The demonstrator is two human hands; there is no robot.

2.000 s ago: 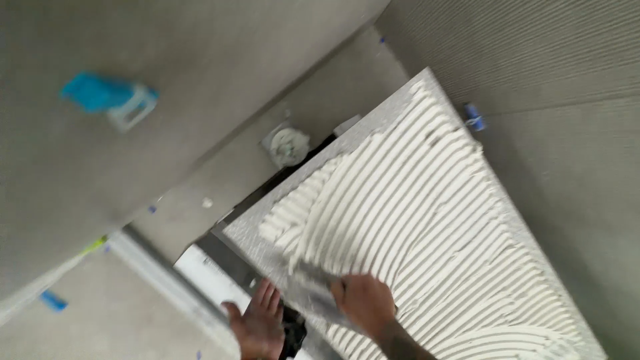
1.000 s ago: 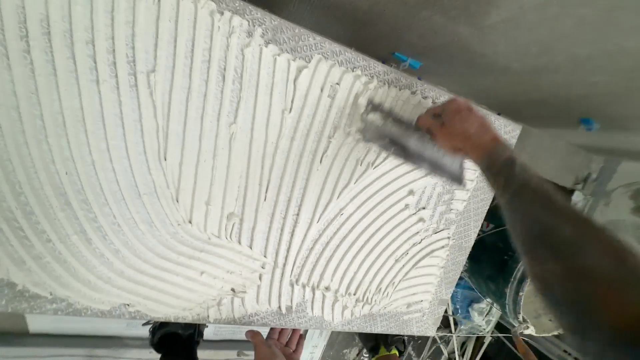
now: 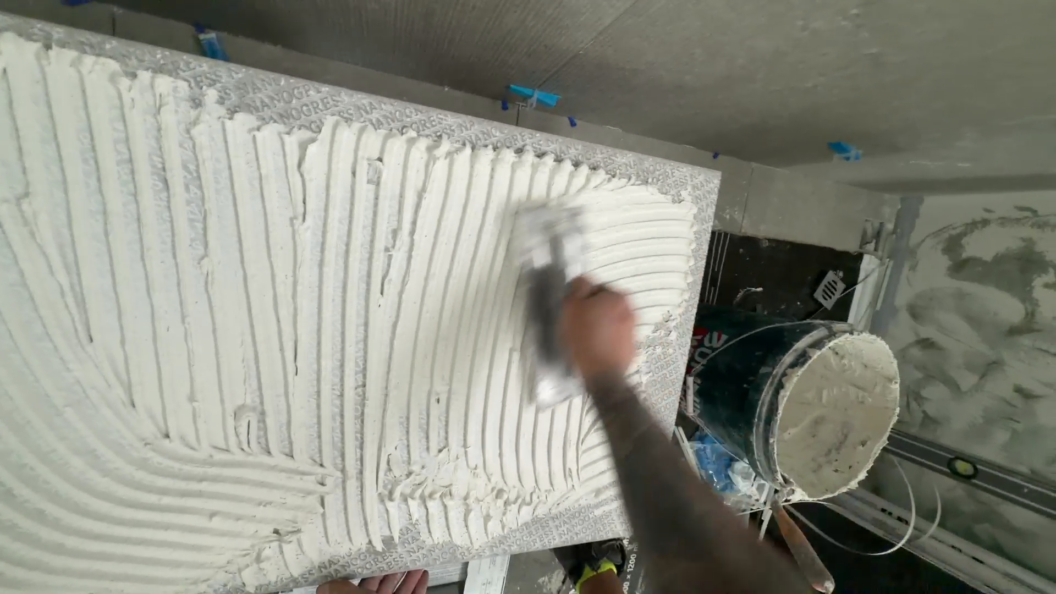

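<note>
My right hand (image 3: 601,328) is closed around the handle of a notched trowel (image 3: 551,305), blurred by motion, over the right part of a large tile's back. Ridged white thinset mortar (image 3: 355,313) covers most of the tile (image 3: 660,169), whose patterned backing shows along its edges. Only the fingers of my left hand (image 3: 384,582) show, at the tile's lower edge; the rest is hidden beneath or out of frame.
A dark bucket of mortar (image 3: 837,412) stands right of the tile, with a wooden-handled tool (image 3: 802,549) beside it. A spirit level (image 3: 973,474) lies farther right. Blue clips (image 3: 535,95) sit along the joints of the grey tiled wall above. A shoe (image 3: 598,561) shows below.
My right hand and the trowel have moved over the tile, and the ridges near its right end now run in different directions. The view has swung widely, bringing the mortar bucket fully into sight.
</note>
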